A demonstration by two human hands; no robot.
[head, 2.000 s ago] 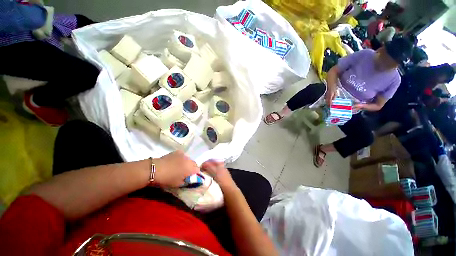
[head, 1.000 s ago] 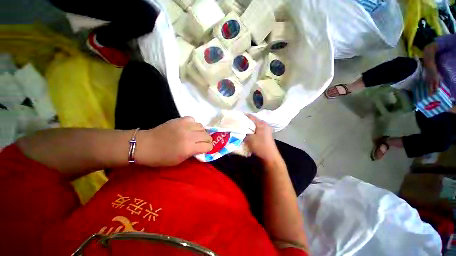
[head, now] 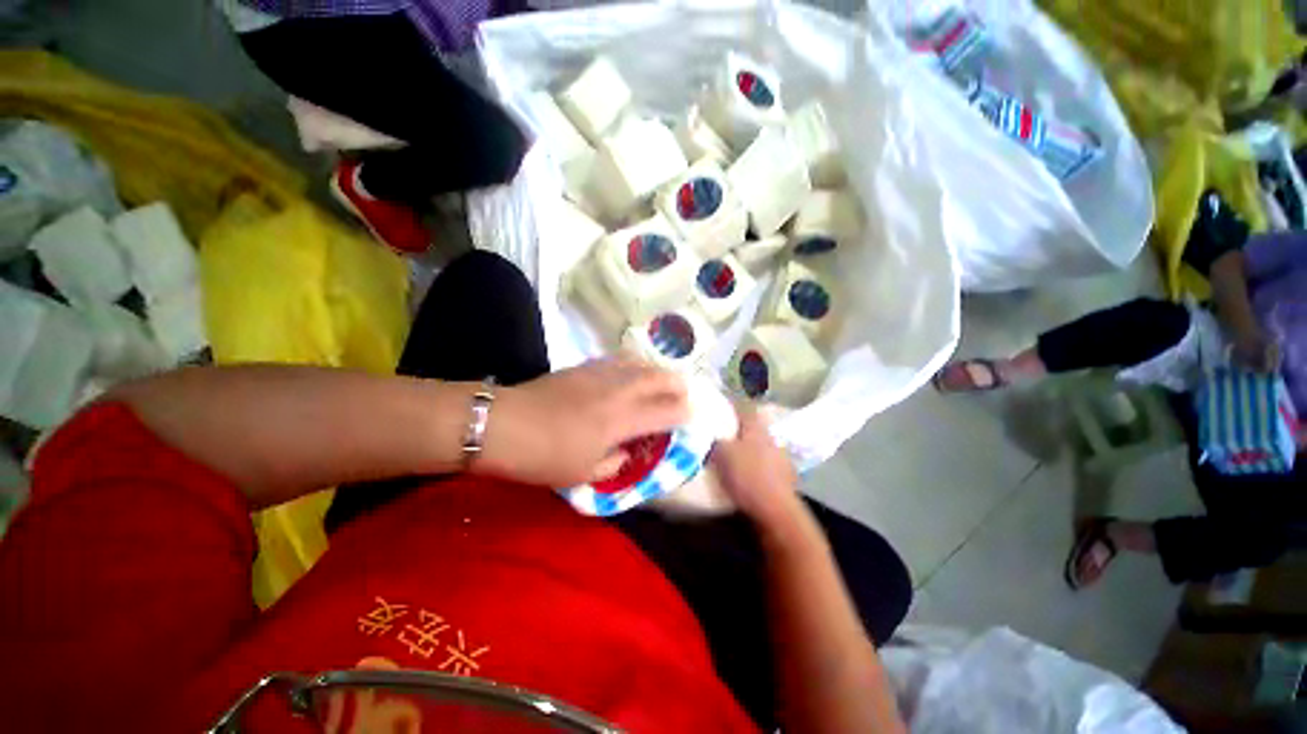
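Note:
A soft cover (head: pixel 671 466) is held over my lap, partly turned. Its blue and white printed face with a red oval patch shows on the left, and plain cream material shows on the right. My left hand (head: pixel 581 423) grips the printed side, its fingers over the red patch. My right hand (head: pixel 748 466) holds the cream side, its fingers partly hidden behind the piece. In front of my knees, a large white sack (head: pixel 896 323) holds many cream unturned covers (head: pixel 652 255) with round dark blue and red openings.
A yellow sack (head: pixel 308 294) with cream blocks (head: pixel 86 265) lies left. A second white sack (head: pixel 1097 237) holds striped pieces, far right. A seated person (head: pixel 1247 351) holds a striped cover. Another white sack (head: pixel 1003 688) is lower right. A person's leg (head: pixel 394 115) is upper left.
The piece came up from low over my lap, and its red and blue-white printed face now shows outside the cream. The view has shifted, bringing the yellow sack at left into sight.

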